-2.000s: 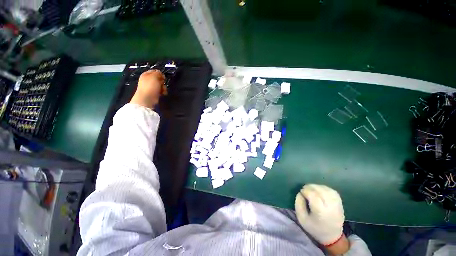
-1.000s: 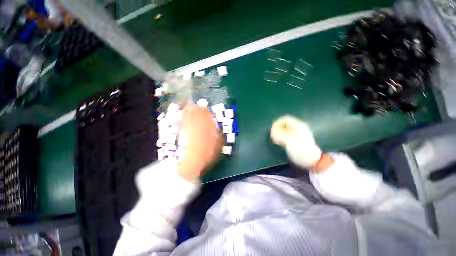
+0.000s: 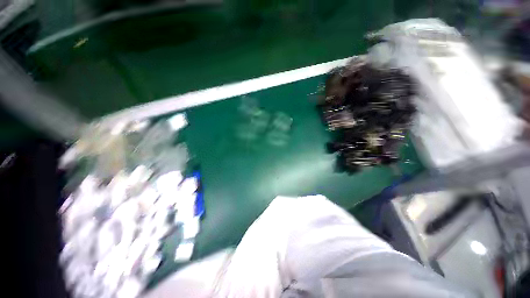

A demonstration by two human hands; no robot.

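Observation:
The view is strongly blurred, and I can make out neither of my hands. A large pile of white pads (image 3: 116, 215) lies on the green bench at the left. Transparent plates lie in a heap (image 3: 154, 139) at the pile's far side. A few more clear plates (image 3: 264, 125) lie apart near the middle. A dark heap of binder clips (image 3: 369, 116) with thin metal handles lies at the right. A blue pen or marker (image 3: 199, 195) lies beside the pads' right side. My white smock (image 3: 314, 250) fills the lower middle.
A dark tray (image 3: 29, 215) is at the left edge. A white strip (image 3: 232, 91) borders the bench's far side, with a green surface beyond. A white-covered surface (image 3: 453, 93) is at the right. A grey box-like object (image 3: 459, 244) is at the lower right.
The view has swung right, so things appear further left. The bare left hand over the pads and the gloved right hand near the bench edge no longer show.

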